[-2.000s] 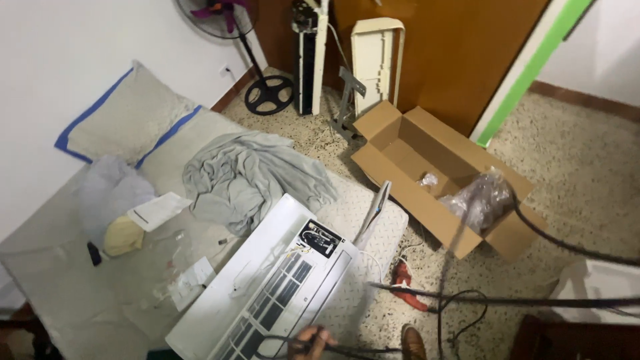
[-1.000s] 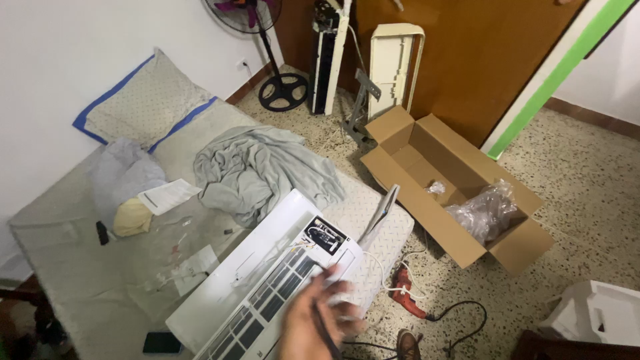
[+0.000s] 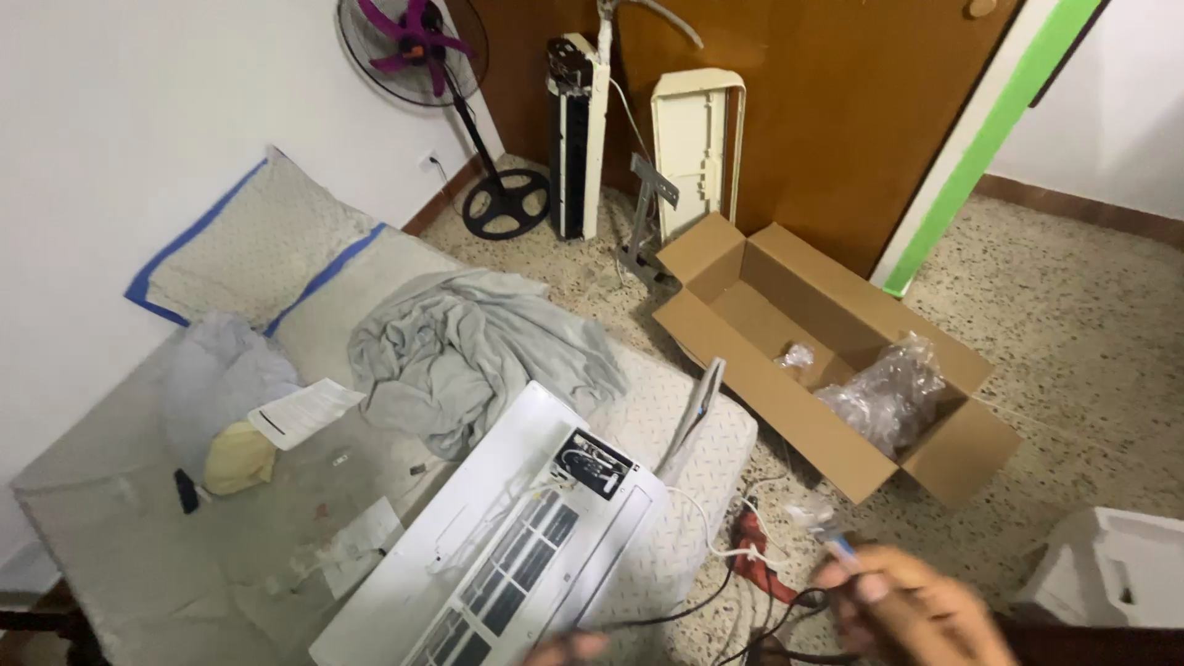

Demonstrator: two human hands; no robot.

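Observation:
At the lower right, my right hand (image 3: 911, 606) pinches a blurred cable end (image 3: 840, 548) with a blue and whitish tip. My left hand (image 3: 564, 647) shows only partly at the bottom edge, fingers closed around a black cable (image 3: 661, 618) that runs right toward the floor. Between and above the hands lies a red corded power tool (image 3: 754, 555) on the floor, with a white cord across it. A white split air conditioner indoor unit (image 3: 462, 518) rests on the mattress, its front open, with slatted filters and a dark wiring compartment (image 3: 594, 462) visible.
An open cardboard box (image 3: 777, 388) holding clear plastic wrap (image 3: 893, 388) stands on the speckled floor. Behind are a pedestal fan (image 3: 504, 199), an old unit's parts (image 3: 578, 139), a cream cover (image 3: 694, 148) and a metal bracket (image 3: 647, 194). A white casing (image 3: 1110, 564) is at the right.
The hand seen over the air conditioner one second ago is no longer there. Now one hand is at the bottom edge and the other at the lower right with the cable end.

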